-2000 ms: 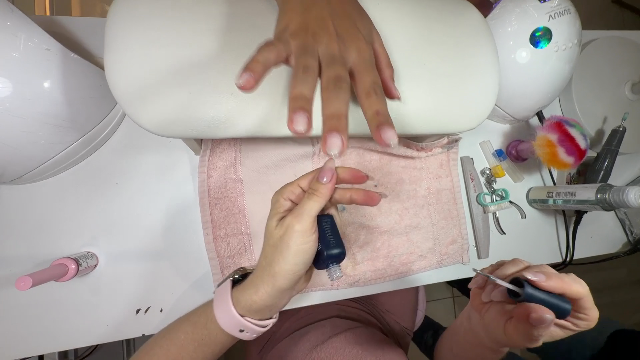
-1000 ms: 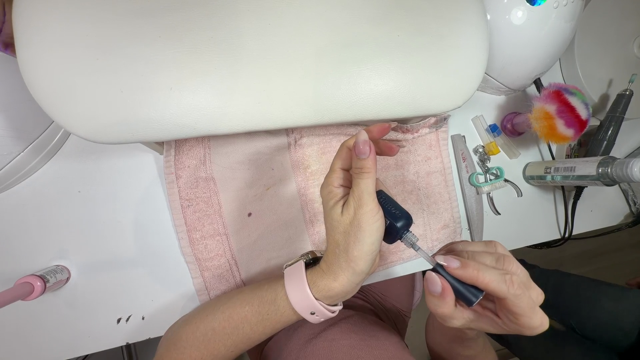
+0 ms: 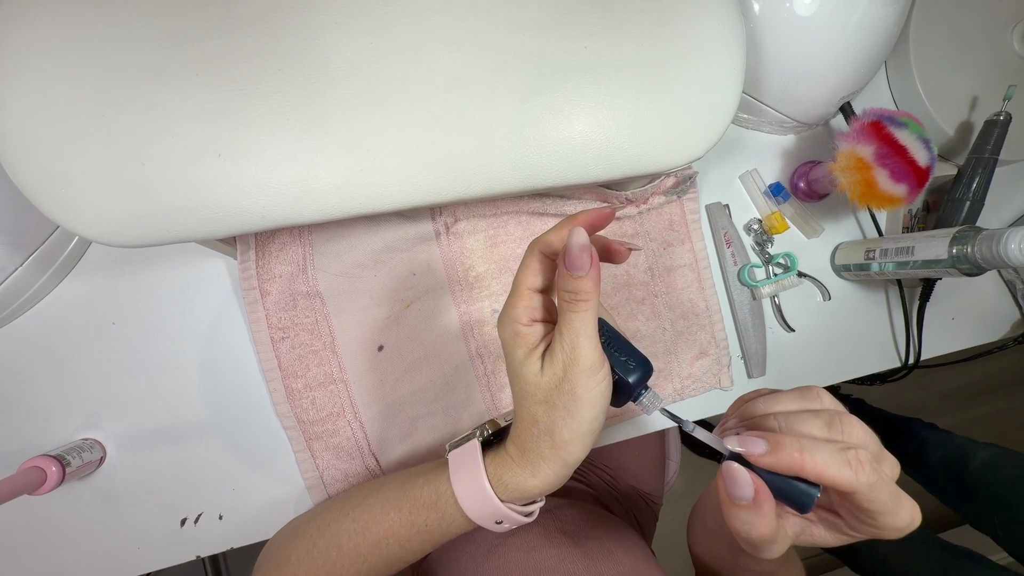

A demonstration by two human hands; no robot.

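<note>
My left hand (image 3: 560, 344), with a pink watch strap at its wrist, holds a dark blue nail polish bottle (image 3: 628, 364) against the palm. The bottle is tilted, its clear threaded neck pointing down and right. In my right hand (image 3: 808, 464) is the dark cap (image 3: 776, 482) with its brush (image 3: 694, 432), pinched between thumb and fingers. The brush tip is right at the bottle's mouth; whether it touches the rim I cannot tell. Under my left hand lies a pink towel (image 3: 384, 320).
A white padded armrest (image 3: 384, 104) spans the top. At the right lie a nail file (image 3: 738, 296), nippers (image 3: 788, 312), a small teal-handled brush (image 3: 770, 276), a fluffy multicoloured brush (image 3: 884, 160), a clear bottle (image 3: 908, 254) and a nail drill handpiece (image 3: 978, 168). A pink bottle (image 3: 76, 462) lies left.
The other person's hand, on the armrest two seconds ago, is out of view. My right hand has brought the brush over to the bottle. The view has shifted.
</note>
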